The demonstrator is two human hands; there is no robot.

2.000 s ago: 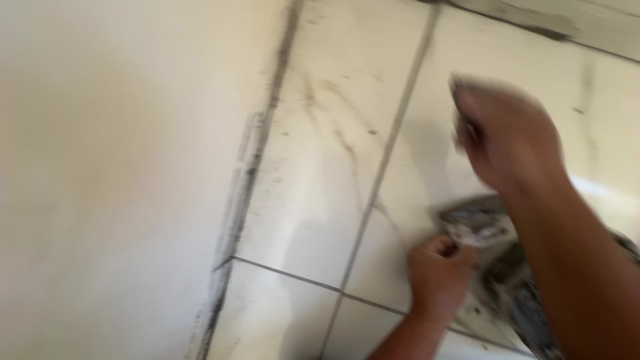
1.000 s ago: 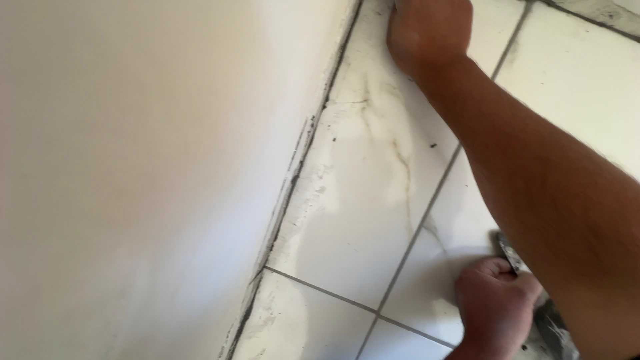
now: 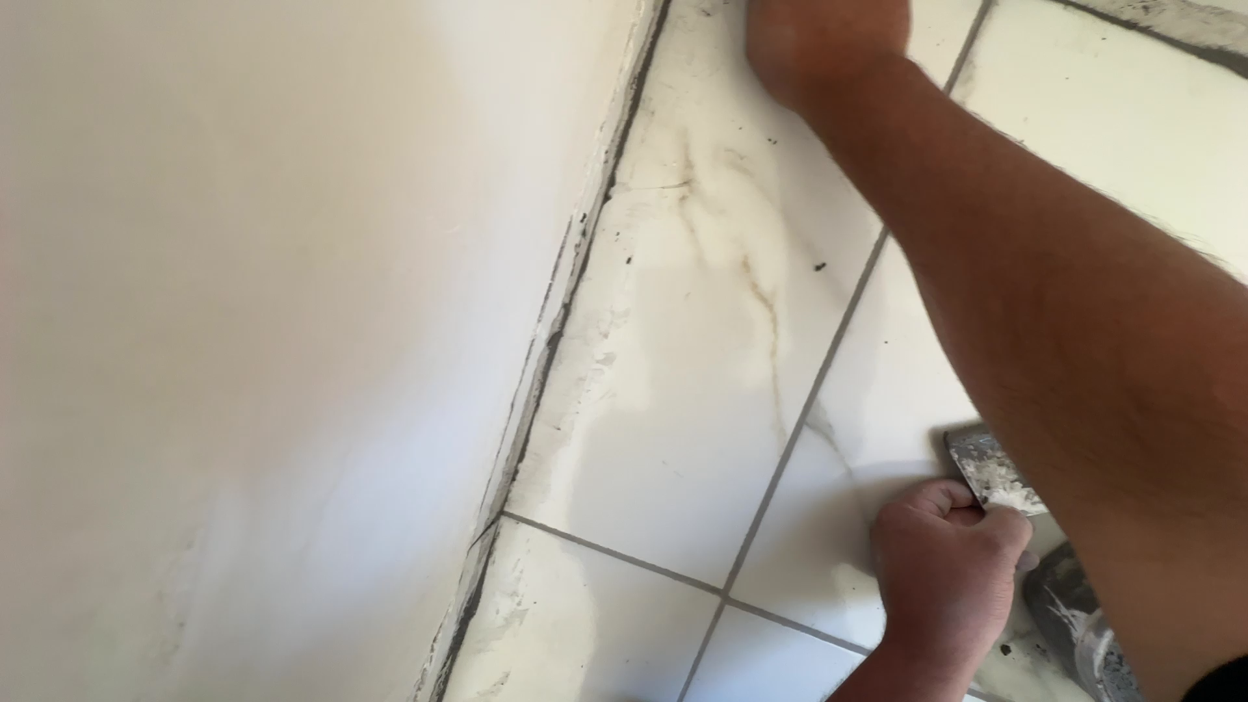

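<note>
My left hand [image 3: 946, 565], low on the right, grips a flat dark blade [image 3: 990, 473] smeared with white paste, perhaps a putty knife or spatula; my right forearm covers part of it. Up at the top edge of the view, my right hand [image 3: 829, 44] is bent over the floor tile [image 3: 682, 390] near the wall joint [image 3: 561, 322]. Its fingers are cut off by the frame, so what it holds cannot be seen. Below the blade is a dark container [image 3: 1072, 614] streaked with white, partly behind my right forearm.
A pale plastered wall [image 3: 273, 292] fills the left side. Marble-look tiles with grey grout lines [image 3: 829, 361] meet it along a rough, dark gap. Small dark crumbs [image 3: 819, 266] lie on the tile. A rough grey strip [image 3: 1170, 24] runs across the top right corner.
Two seconds ago my right hand was above the tiles near my left hand; it then moved up and left toward the wall joint. My left hand has stayed by the blade.
</note>
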